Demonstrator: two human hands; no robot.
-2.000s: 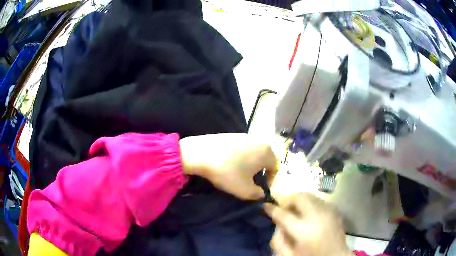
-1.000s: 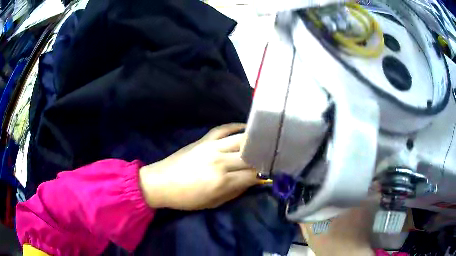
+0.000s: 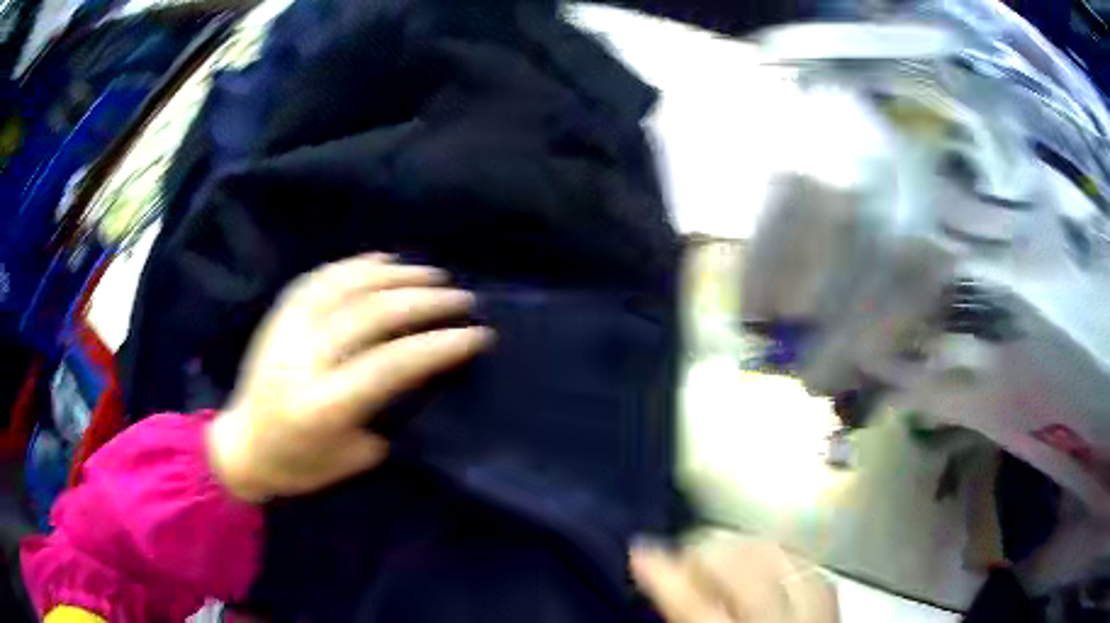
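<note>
The dark navy garment (image 3: 402, 183) lies heaped from the top of the view down to the bottom edge, left of the sewing machine head (image 3: 828, 268). My left hand (image 3: 353, 365) lies on the cloth at the left middle, palm down, fingers pointing right; its fingertips meet a fold, and whether they pinch it cannot be told. A flatter panel of the cloth (image 3: 560, 389) spreads right of it. My right hand (image 3: 736, 584) is blurred and cut off by the bottom edge, at the garment's lower right edge. Its grip is too blurred to tell. The needle area is blurred, with a purple part (image 3: 777, 349) beside it.
The white table (image 3: 712, 134) shows between cloth and machine. The machine bed (image 3: 761, 450) is brightly lit, right of the garment. Red and blue items (image 3: 91, 365) stand at the far left. A dark object (image 3: 998, 602) lies at the lower right edge.
My left hand has moved left, away from the needle area, onto the cloth. My right hand has come out from behind the machine head. The garment's right edge now lies clear of the needle.
</note>
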